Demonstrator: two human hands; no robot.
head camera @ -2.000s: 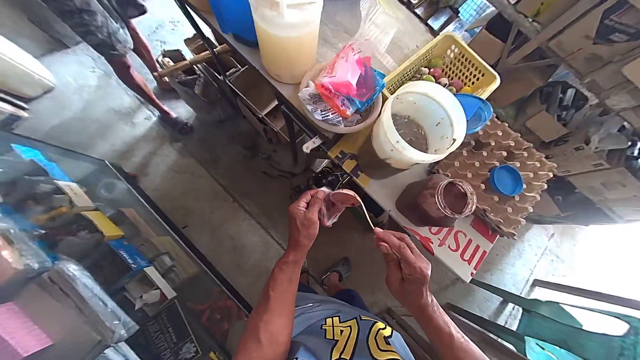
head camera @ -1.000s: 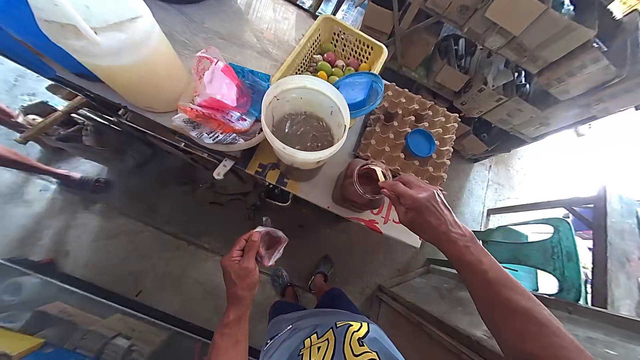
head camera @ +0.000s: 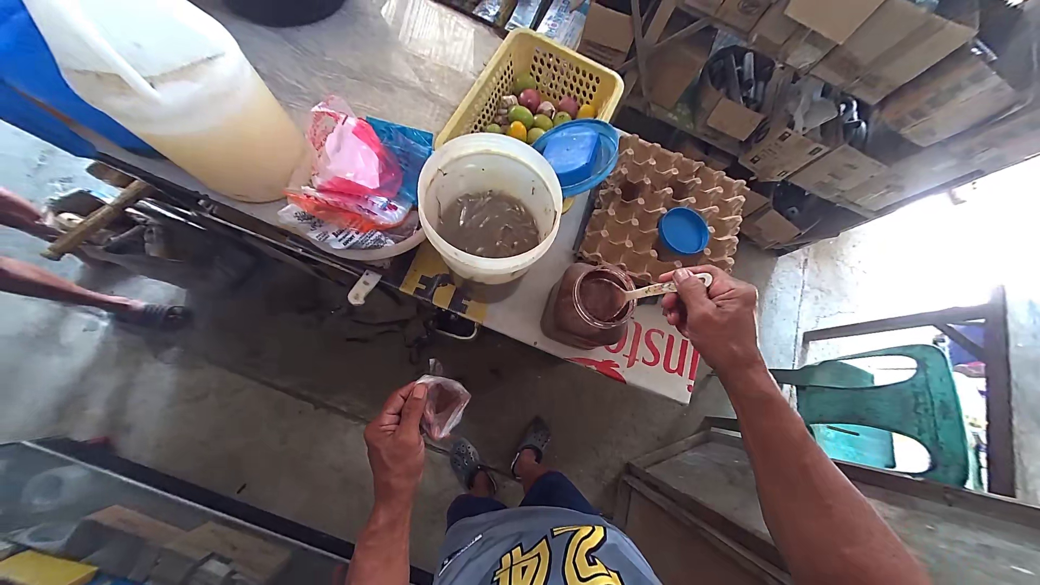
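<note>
My left hand (head camera: 396,435) pinches the rim of a small clear plastic bag (head camera: 444,406), which hangs with its mouth open and has a pinkish smear inside. My right hand (head camera: 715,313) grips the handle of a spoon (head camera: 665,288). The spoon's far end is inside the mouth of a clear jar (head camera: 569,313) of brownish-purple paste, so its bowl is mostly hidden. The jar stands near the table's front edge, beside a white plastic bucket (head camera: 435,191) that contains cloudy grey-brown liquid with small pieces in it.
Behind the jar, a blue lid (head camera: 683,231) lies on stacked egg trays (head camera: 621,219). A yellow basket (head camera: 479,89) holds fruit. Plastic bags (head camera: 357,162) and a large liquid-filled container (head camera: 236,122) stand left. A green plastic chair (head camera: 886,398) is at right. Another person's leg (head camera: 65,284) shows left.
My right hand has moved from near the bag to the jar, and the spoon has entered the jar's mouth. My left hand still holds the bag. The view has shifted.
</note>
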